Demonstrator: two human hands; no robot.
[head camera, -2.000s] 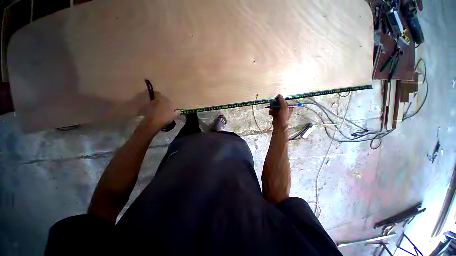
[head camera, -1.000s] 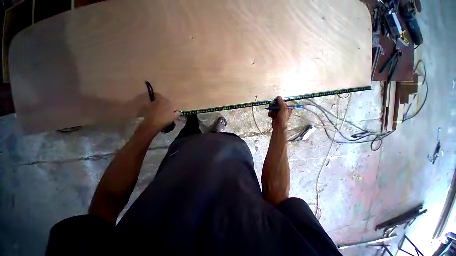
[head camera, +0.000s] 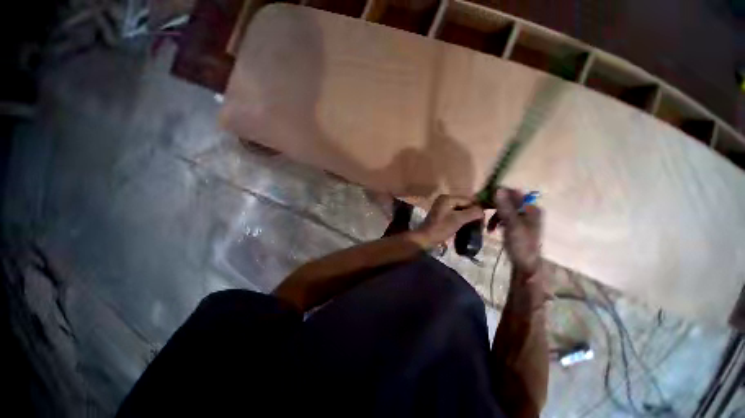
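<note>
The pale plywood panel (head camera: 376, 106) lies in front of me with its near edge at my hands. My left hand (head camera: 445, 219) is closed at the near edge, its fingers on the tape measure; the black case (head camera: 469, 237) hangs just below them. The tape blade (head camera: 523, 135) runs up and away from my hands over the panel, blurred. My right hand (head camera: 520, 233) is beside the left, blurred, holding a blue and white pen (head camera: 531, 198). Its fingers are close to the blade; whether they touch it cannot be told.
The compartment frame (head camera: 515, 37) with open cells and pale dividers shows beyond the panel's far edge. Cables (head camera: 621, 326) and a small black and white object (head camera: 577, 356) lie on the stained floor (head camera: 237, 220). A dark reddish-brown surface (head camera: 204, 53) shows at the upper left.
The view has swung left. The blade has left the panel's near edge and now slants up over the panel. My right hand has come close to my left. The tool clutter is out of view.
</note>
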